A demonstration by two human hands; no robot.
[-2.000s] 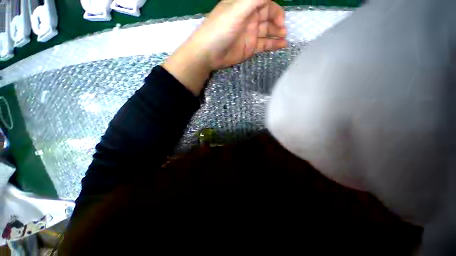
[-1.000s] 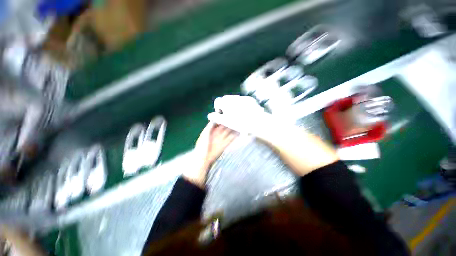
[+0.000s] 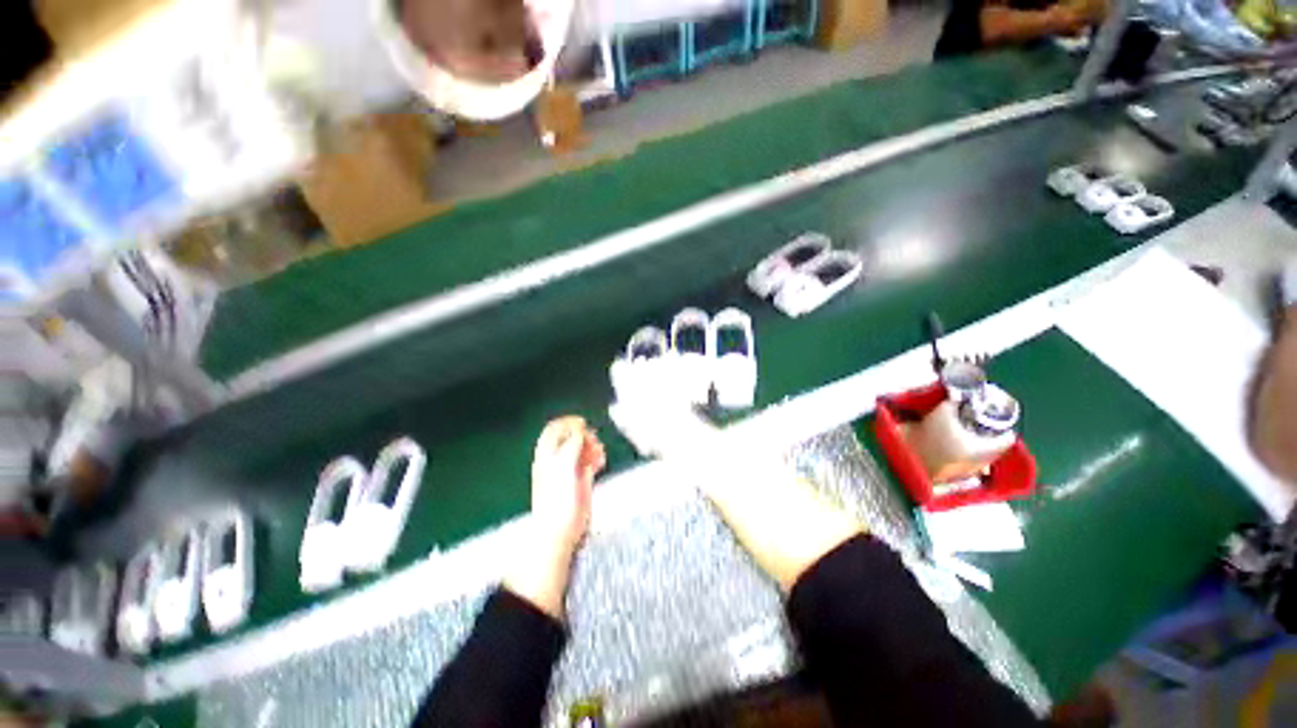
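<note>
Three white loop-shaped housings [image 3: 734, 359] stand side by side on the dark green conveyor belt in front of me, with their open loops pointing away. My right hand [image 3: 666, 405], in a white glove, is at their near ends. The glove blends with the pale parts, so its grip is unclear. My left hand [image 3: 566, 462] is bare and empty, with loosely curled fingers, over the belt's near rail, left of that group. Two more housings [image 3: 363, 515] lie to the left, and another pair [image 3: 805, 275] lies farther up the belt.
Bubble wrap [image 3: 669, 590] covers the near edge below my forearms. A red bin [image 3: 925, 477] at right holds a bottle and a dark upright stick, with white slips [image 3: 977, 528] beside it. More housings lie far left and far right. A white sheet [image 3: 1173, 356] and people's arms show at right.
My view has swung up and steadied over the belt. My left hand has moved away from my right hand and is now apart from it. My right hand is now at the housings on the belt.
</note>
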